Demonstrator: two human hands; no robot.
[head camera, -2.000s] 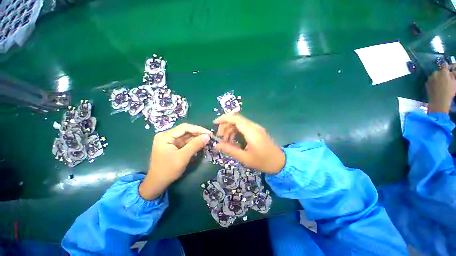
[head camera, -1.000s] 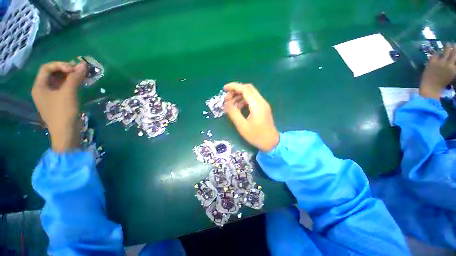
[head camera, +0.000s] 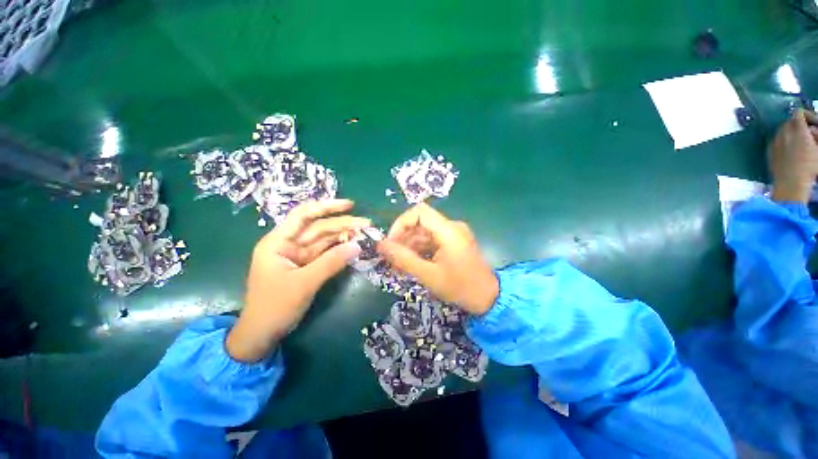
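My left hand (head camera: 291, 269) and my right hand (head camera: 441, 260) are bare and meet over the green bench. Between their fingertips is a small roundish grey-white and dark electronic module (head camera: 367, 244), partly hidden by the fingers. The left fingers hold its left side; the right thumb and fingers are pinched at its right side. A pile of modules (head camera: 422, 345) lies just below my hands, its top partly under them. Two modules (head camera: 424, 178) lie touching each other beyond my right hand. Another module pile (head camera: 269, 170) lies beyond my left hand.
A further module pile (head camera: 134, 242) lies at the left, beside a grey metal bar (head camera: 54, 166). A pale grid tray (head camera: 27, 31) is at the top left. White paper (head camera: 695, 109) lies at the right, near another person's hand (head camera: 794, 157) and blue sleeve. Small white specks are scattered on the bench.
One second ago my left hand was at the far upper left with a module and my right hand was at the single module beyond the near pile. Both hands are now together; two modules lie there.
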